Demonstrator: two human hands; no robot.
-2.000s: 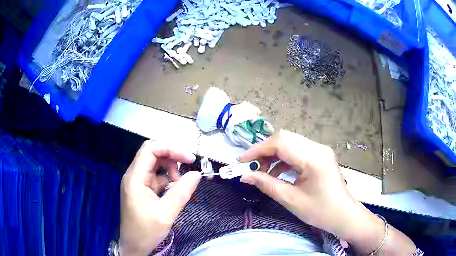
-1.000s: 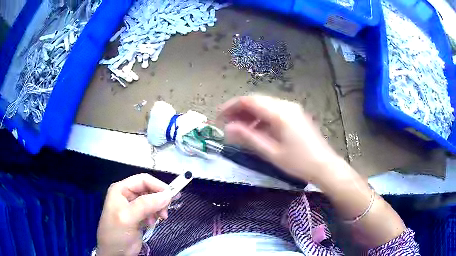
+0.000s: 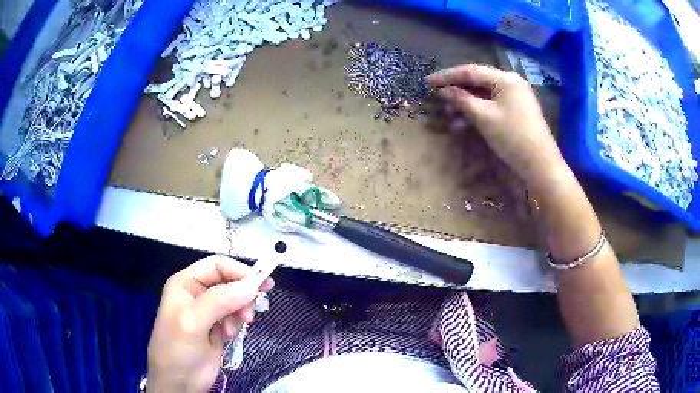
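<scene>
My left hand (image 3: 201, 316) holds a white housing (image 3: 266, 266) between thumb and fingers above my lap. A dark round spot shows at the housing's upper end, and white cord (image 3: 237, 347) hangs below the hand. My right hand (image 3: 491, 104) is at the right edge of the pile of small dark metal parts (image 3: 389, 77), thumb and index finger near each other at the pile. Whether it holds a part cannot be seen. The hammer (image 3: 407, 247) lies along the bench's front edge, its head wrapped in white padding (image 3: 240, 184) with a blue tie (image 3: 257, 191).
A heap of white strips (image 3: 222, 46) lies at the back left of the cardboard (image 3: 307, 115). A blue bin (image 3: 115, 115) of corded pieces stands at left. Another blue bin (image 3: 589, 130) of white pieces stands at right. Blue bins are stacked at lower left.
My right hand has moved from the work, past the hammer handle, out to the metal pile. My left hand now holds the housing alone. The camera view has shifted to the right.
</scene>
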